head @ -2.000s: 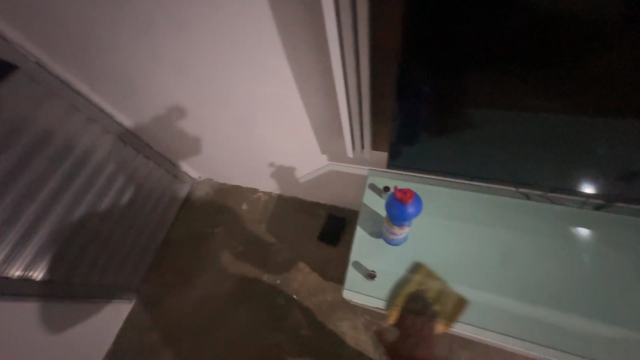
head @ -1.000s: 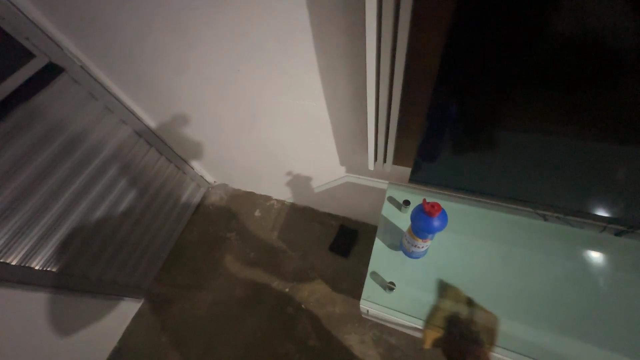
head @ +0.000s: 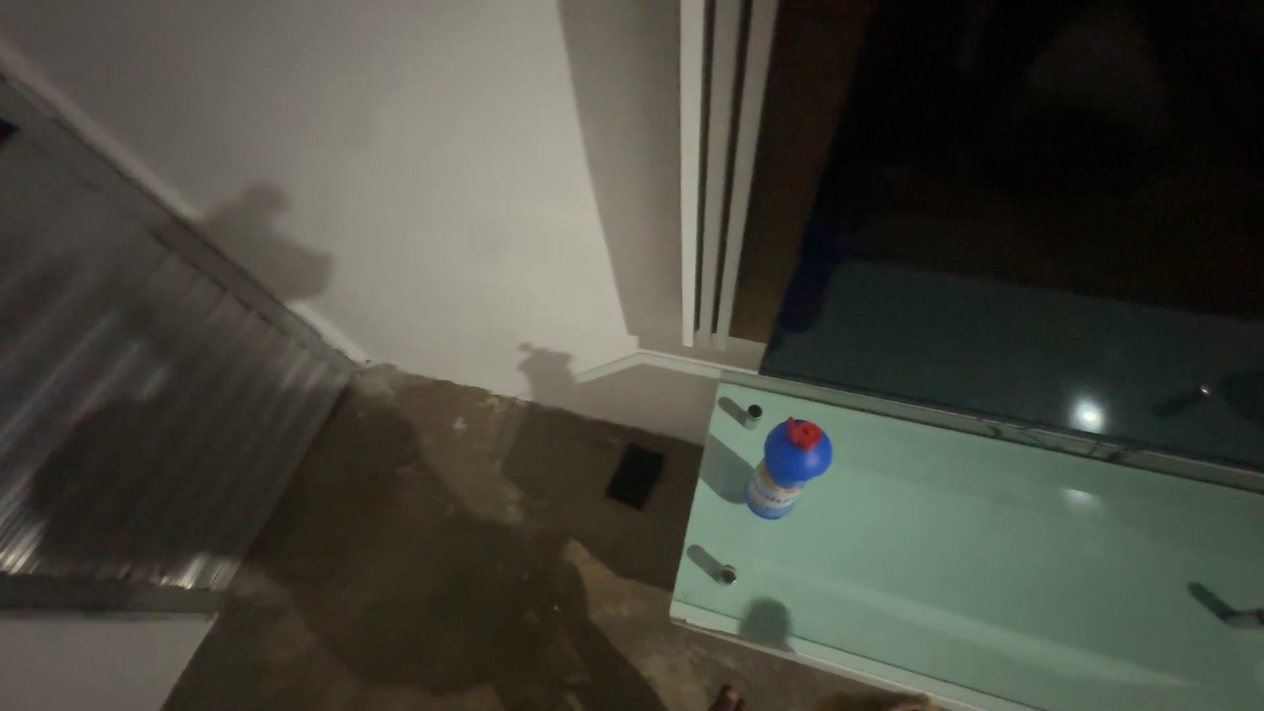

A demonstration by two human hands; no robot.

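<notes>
A blue plastic bottle [head: 775, 494] with a rounded blue top and red cap stands near the left end of a pale green glass surface [head: 938, 553]. At the bottom edge, below the glass, a small dark fingertip-like shape [head: 728, 700] shows, with a sliver of a yellowish cloth [head: 869, 702] to its right. My right hand is almost wholly cut off by the frame, so its grip is hidden. My left hand is out of view.
Short metal knobs [head: 728, 574] rise from the glass. Behind it is a dark reflective panel [head: 987, 326] beside white vertical frame strips [head: 726, 178]. A black flat object [head: 635, 475] lies on the brown floor [head: 444, 553]. Corrugated metal [head: 148, 425] stands left.
The yellowish cloth, earlier held in my right hand over the front edge of the glass, has dropped almost out of the frame at the bottom. The bottle stays on the glass.
</notes>
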